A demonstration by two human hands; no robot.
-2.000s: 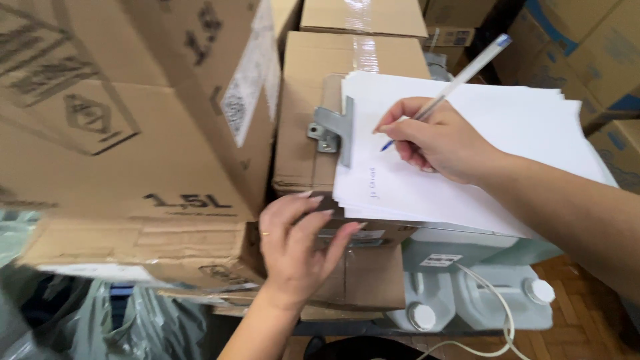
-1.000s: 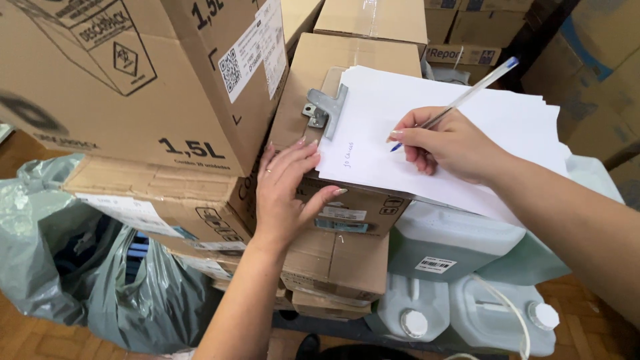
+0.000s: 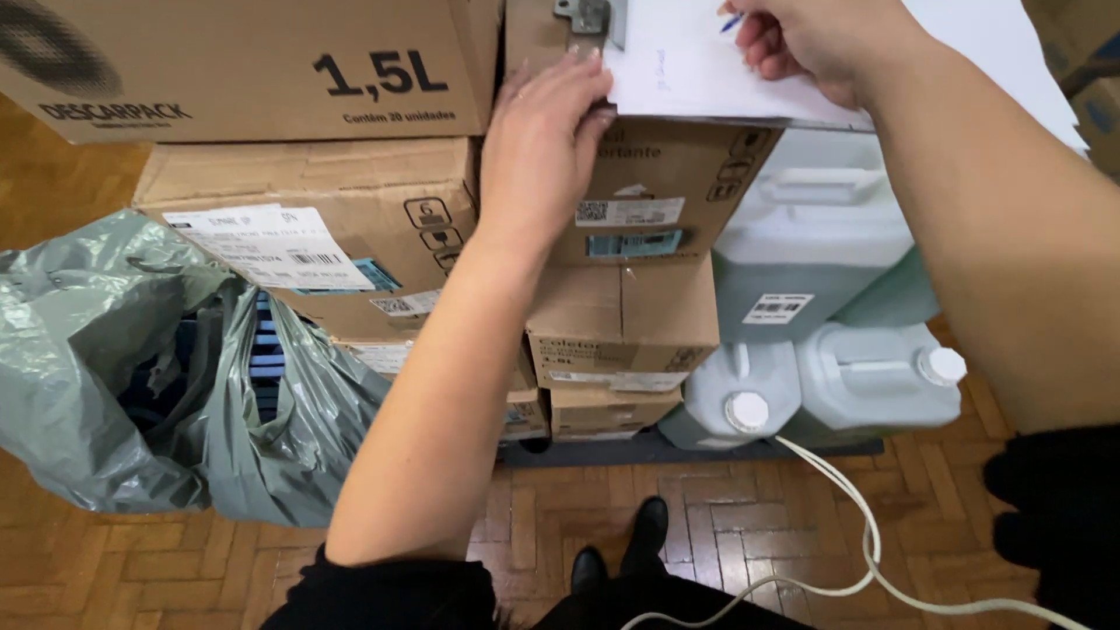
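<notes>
My right hand (image 3: pixel 809 44) holds a ballpoint pen (image 3: pixel 732 24) with a blue tip near the sheets of white paper (image 3: pixel 691 79) at the top; most of the pen is out of view. The paper bears a little handwriting and lies on a clipboard with a metal clip (image 3: pixel 588 16). The clipboard rests on a cardboard box (image 3: pixel 674 171). My left hand (image 3: pixel 547 131) lies with bent fingers at the clipboard's lower left corner, beside the clip, against the box. Nothing shows in its grasp.
A large cardboard box (image 3: pixel 262 70) stands on another box (image 3: pixel 332 179) at left. Grey plastic bags (image 3: pixel 289 437) hang beside them. Plastic jugs of liquid (image 3: pixel 814 210) stand at right, with a white cord (image 3: pixel 862 516) near them. My shoes (image 3: pixel 647 525) are on the parquet floor (image 3: pixel 542 499).
The view has tilted down, so the floor and my shoes show. The right hand keeps the pen at the paper. The left hand has stayed by the clipboard's corner.
</notes>
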